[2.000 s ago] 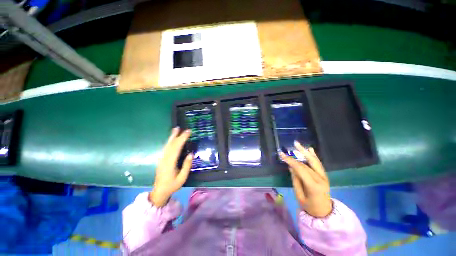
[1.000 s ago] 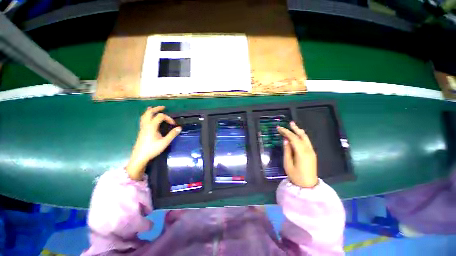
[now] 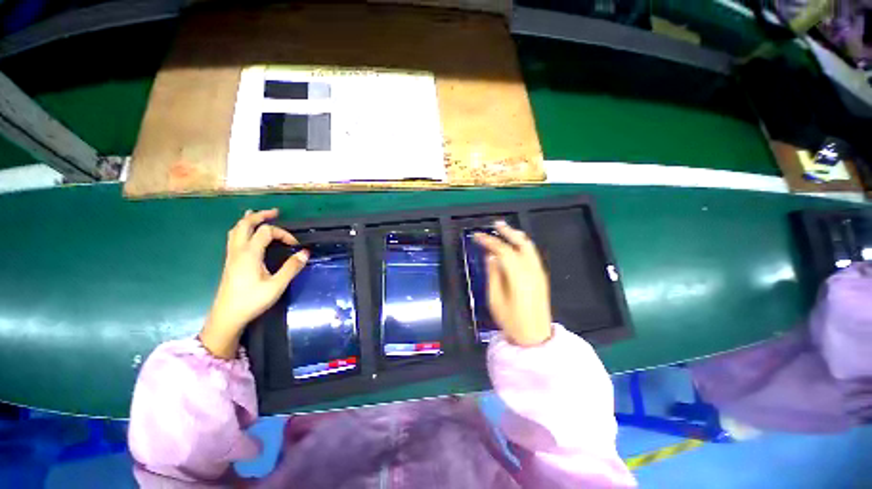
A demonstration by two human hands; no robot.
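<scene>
A black phone tray (image 3: pixel 612 287) with four side-by-side pockets lies on the green surface. Three pockets hold smartphones; the right one is empty. The left smartphone (image 3: pixel 323 315) and the middle smartphone (image 3: pixel 411 296) show bluish screens with a red block at the bottom edge. The third smartphone (image 3: pixel 474 277) is dark and partly hidden by my right hand (image 3: pixel 516 282), which is blurred over it. My left hand (image 3: pixel 250 277) is at the upper left of the tray, thumb and fingertips near the top of the left phone, holding nothing.
A tan board (image 3: pixel 182 143) with a white sheet (image 3: pixel 382 124) bearing dark rectangles lies behind the tray. A slanted grey post (image 3: pixel 48 124) stands at the left. Another black tray (image 3: pixel 813 239) and a person's pink sleeve (image 3: pixel 846 306) are at the right.
The tray and board appear further left in view. Compared with the oldest frame, the two left screens changed from green lines to bluish. My left hand moved to the tray's upper left corner; my right hand moved up the third phone.
</scene>
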